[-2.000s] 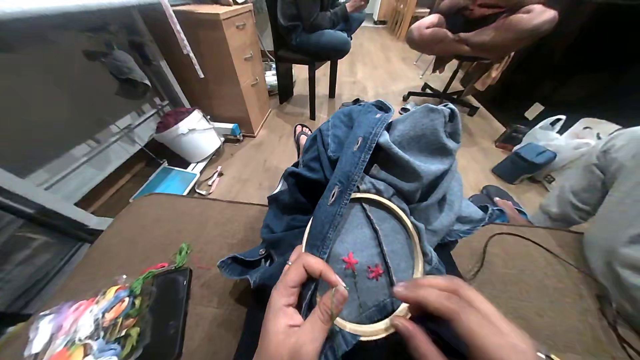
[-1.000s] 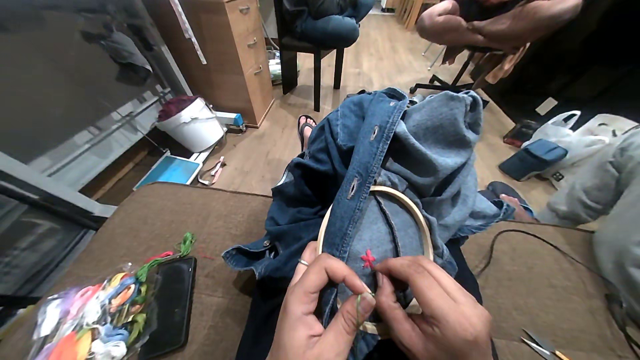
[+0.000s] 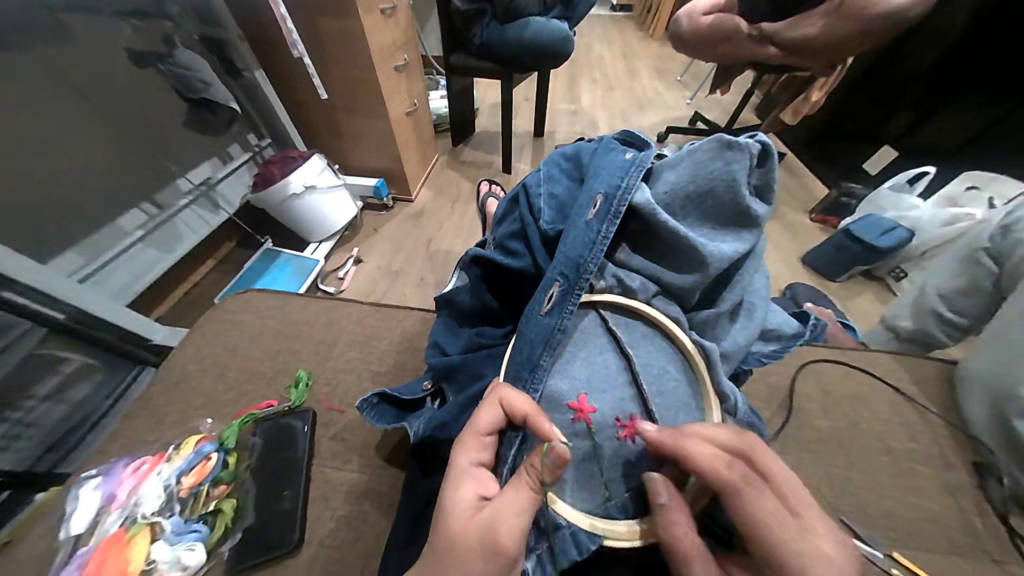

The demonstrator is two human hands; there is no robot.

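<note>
A wooden embroidery hoop [image 3: 694, 352] holds part of a blue denim garment [image 3: 512, 280] over my lap. On the hooped cloth are a red stitched flower [image 3: 582, 409] with a thin green stem and a second red flower [image 3: 628, 428]. My left hand [image 3: 500, 472], at the hoop's lower left, pinches a green thread [image 3: 547, 468] between thumb and index finger; whether a needle is there is not clear. At the hoop's lower right, my right hand [image 3: 736, 488] has its index fingertip by the second flower and its thumb lower, apart from it, with nothing visible between them.
Left on the brown seat lie a bag of coloured floss skeins [image 3: 152, 504] and a black phone [image 3: 276, 480]. Small scissors [image 3: 872, 548] and a dark cable [image 3: 848, 364] are at right. A white bucket [image 3: 308, 200] stands on the floor. Two people sit ahead; grey-clothed legs show at right.
My right hand has moved right, away from my left fingers, its thumb and index finger now apart. The second red flower, covered a second ago, shows again.
</note>
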